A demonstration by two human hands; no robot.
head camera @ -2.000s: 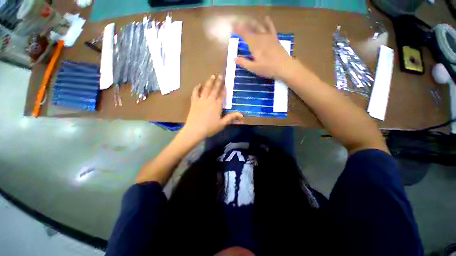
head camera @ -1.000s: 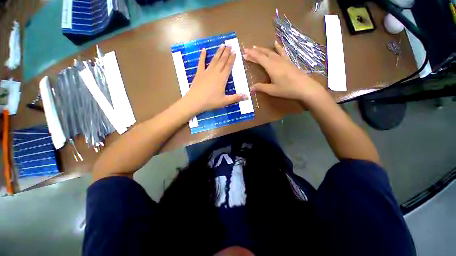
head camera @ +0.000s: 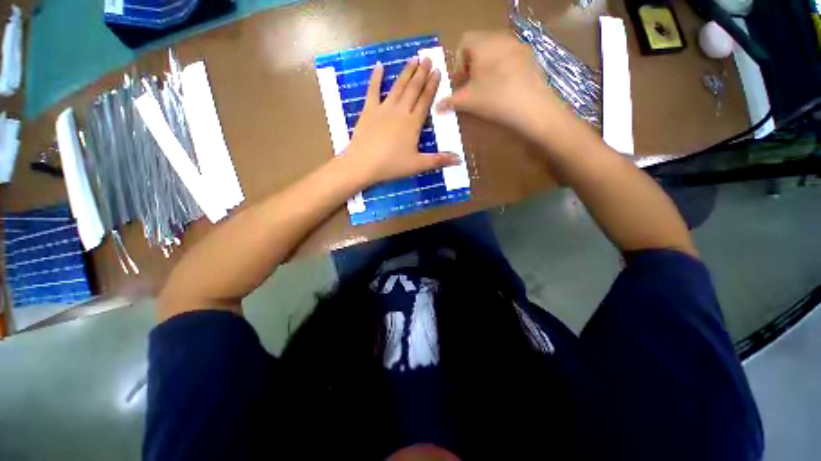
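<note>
A blue solar cell (head camera: 410,200) with pale lines lies flat on the brown bench in front of me. One white strip (head camera: 334,106) lies along its left side and another white strip (head camera: 457,176) along its right side. My left hand (head camera: 393,133) lies spread on the cell, fingertips and thumb on the right strip. My right hand (head camera: 493,79) is at the cell's upper right edge, fingers curled with thumb and index near each other; whether it holds a thin ribbon cannot be seen.
A wide silver ribbon bundle (head camera: 135,167) with white strips lies left, a smaller ribbon pile (head camera: 565,67) right beside a white strip (head camera: 617,90). A small cell pile (head camera: 43,257) is far left, a cell stack (head camera: 148,13) upper left, a yellow sponge (head camera: 660,29) upper right.
My left hand has moved from beside the cell onto it. My right hand left the cell for its right edge, and its fingers have since curled. The view has shifted.
</note>
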